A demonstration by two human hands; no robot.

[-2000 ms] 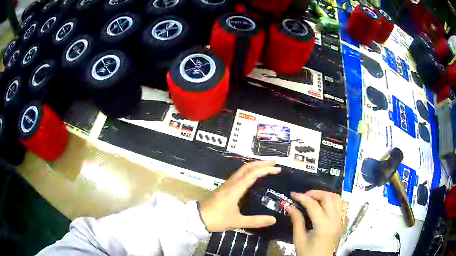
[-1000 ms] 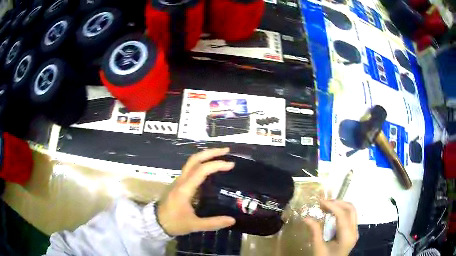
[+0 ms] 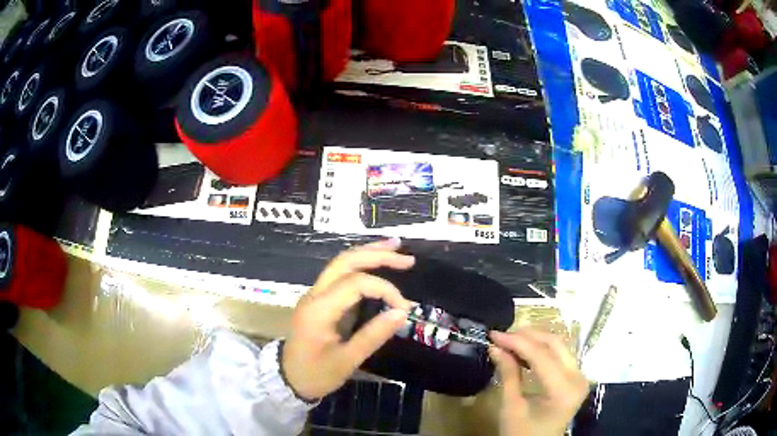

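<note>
A black portable speaker (image 3: 460, 289) lies on its side at the near table edge, its control strip with pale and red markings facing up. A thin pale strip (image 3: 451, 330) runs over the markings between my two hands. My left hand (image 3: 345, 319) is at the speaker's left end, thumb and forefinger pinched on the strip's left end. My right hand (image 3: 541, 375) is at the speaker's right end, thumb and forefinger pinched on the other end. My fingers cover both ends of the strip.
Red speakers (image 3: 243, 140) stand behind and at the left, beside massed black speakers (image 3: 111, 157). A printed black sheet (image 3: 426, 128) covers the bench. A hammer (image 3: 682, 255) and a thin pale tool (image 3: 601, 319) lie on the right. Black strips (image 3: 366, 409) lie at the near edge.
My right hand has moved left from beside the pale tool to the speaker's strip. My left thumb and forefinger have closed together over the strip. The view has shifted slightly.
</note>
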